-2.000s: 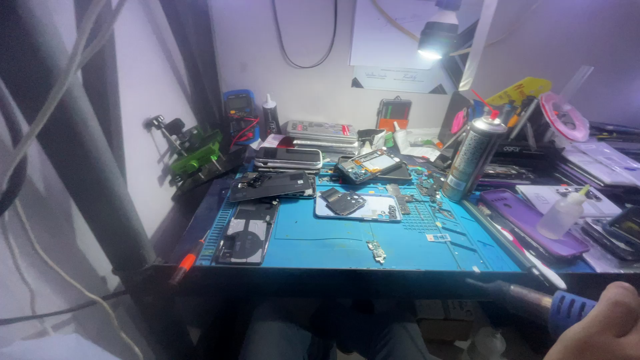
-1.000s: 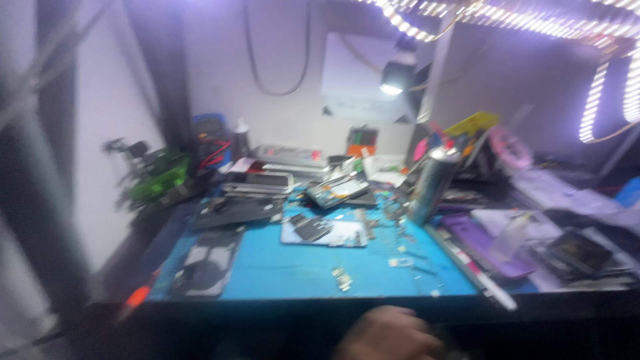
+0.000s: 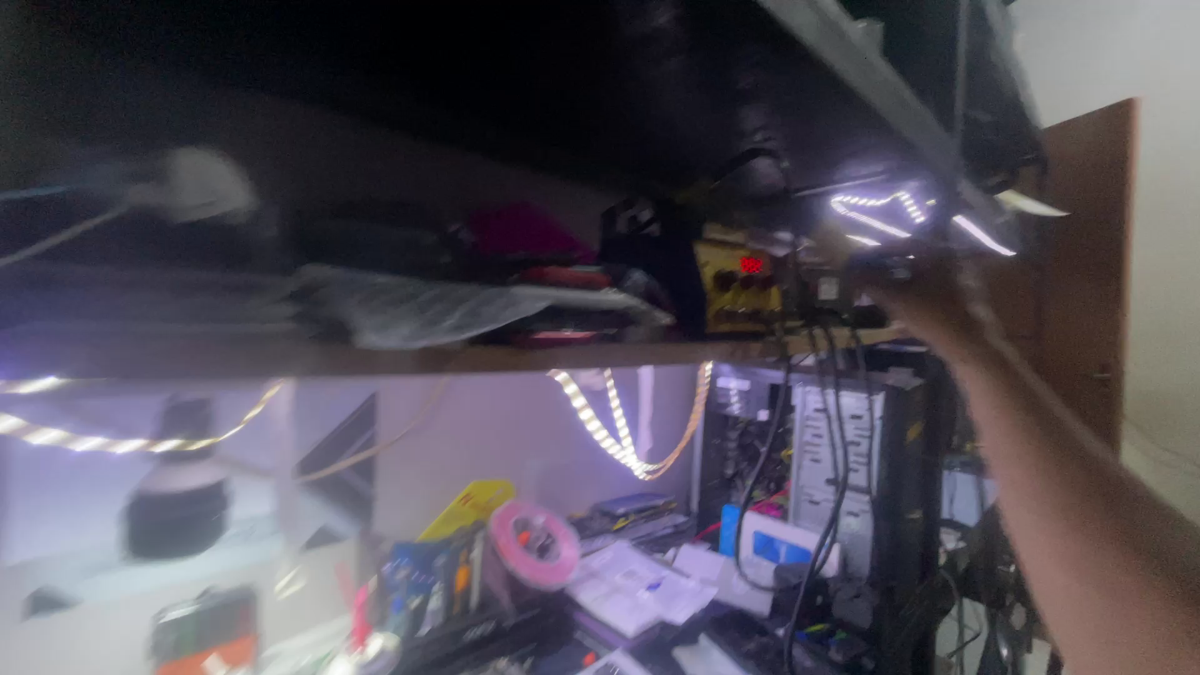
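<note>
My right hand [image 3: 905, 286] is raised at the right, at the end of my outstretched arm, by the dark equipment on the shelf. Blur and shadow hide its fingers, so whether it holds anything is unclear. Just left of it stands a yellow-fronted bench device [image 3: 745, 286] with knobs and a lit red display. Black cables [image 3: 830, 431] hang down from the shelf near the hand. My left hand is out of view.
The shelf edge [image 3: 375, 361] crosses the view, with a clear plastic bag [image 3: 422, 305] on it and an LED strip [image 3: 600, 431] hanging below. Lower down are a pink tape roll [image 3: 534, 544], papers [image 3: 637, 586], a desk lamp [image 3: 178, 516] and an open computer case [image 3: 844, 441].
The view has swung up and right from the blue work mat to the shelf. My right hand, low near the desk's front edge before, is now raised at the shelf.
</note>
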